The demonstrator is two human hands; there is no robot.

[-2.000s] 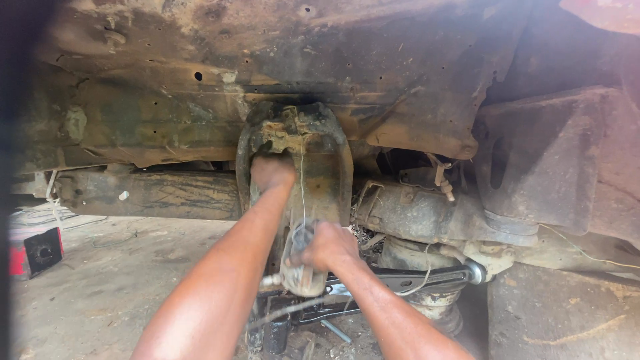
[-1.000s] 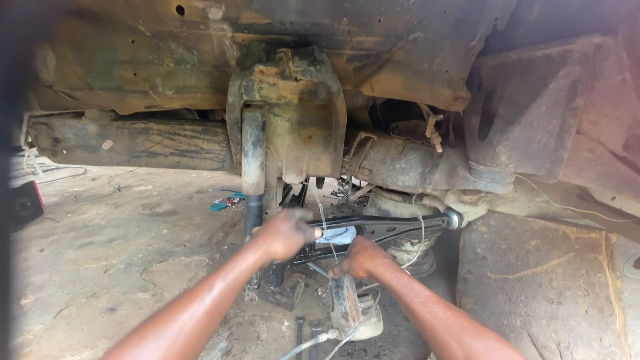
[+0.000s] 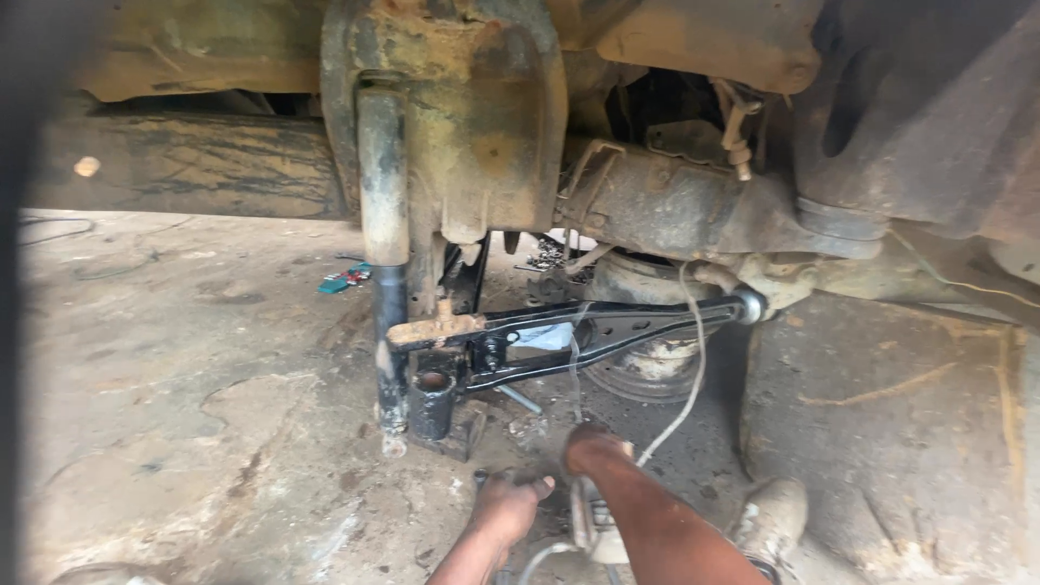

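My left hand (image 3: 513,505) is low at the bottom centre, with its fingers partly hidden and no held thing visible. Just right of it, my right hand (image 3: 597,448) is blurred above a pale container-like object with a hose (image 3: 601,536); whether it grips this cannot be told. A thin pale line (image 3: 577,366) hangs down towards my right hand. Above the hands lies a black suspension control arm (image 3: 552,313), its rusty ball joint end (image 3: 435,331) beside an upright shock absorber (image 3: 383,179). A black metal tube (image 3: 432,402) stands below that end.
A rusty frame bracket (image 3: 496,122) and beam (image 3: 219,162) span the top. A wheel rim (image 3: 658,357) lies behind the arm, with a pale cable (image 3: 697,349) before it. A metal rod (image 3: 520,400), a shoe (image 3: 772,520) and a large worn panel (image 3: 877,422) are nearby.
Both hands have moved down from the frame bracket, past the control arm, to near the ground. The view has shifted lower. The shock absorber, mostly hidden two seconds ago, is now in plain sight.
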